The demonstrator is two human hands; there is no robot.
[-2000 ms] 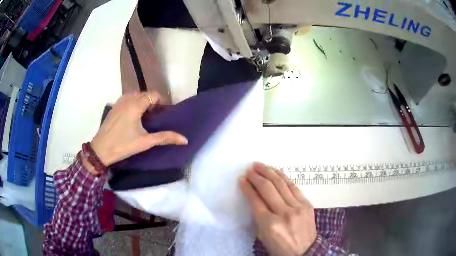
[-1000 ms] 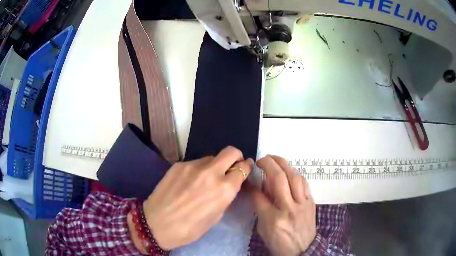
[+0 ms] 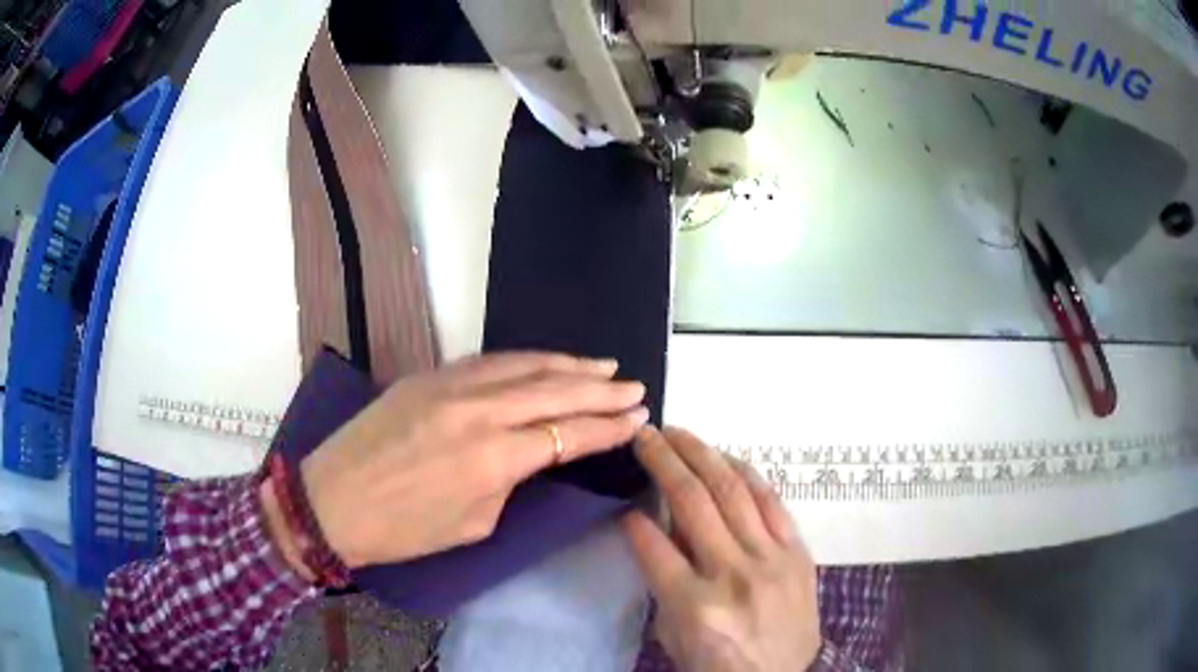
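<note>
A dark fabric strip (image 3: 578,263) runs from under the presser foot (image 3: 661,155) towards me, with a thin white edge along its right side. My left hand (image 3: 453,466) lies flat on the strip near the table's front edge, fingers pointing right. My right hand (image 3: 729,551) holds the strip's right edge between thumb and fingers, close to my left fingertips. The purple face (image 3: 506,545) shows where the strip folds over below my left hand. White interlining (image 3: 552,610) hangs under it at the front edge. The striped band (image 3: 381,250) with a black line lies to the left.
The sewing machine head (image 3: 841,33) stands over the metal bed (image 3: 854,263). Red-handled snips (image 3: 1075,322) lie to the right. A measuring tape strip (image 3: 920,475) runs along the front edge. A blue plastic crate (image 3: 125,505) stands at the left, beside the white table (image 3: 171,302).
The dark strip was folded back to its purple face and now lies flat, dark side up. My left hand has moved right onto it, and its fingers have since straightened.
</note>
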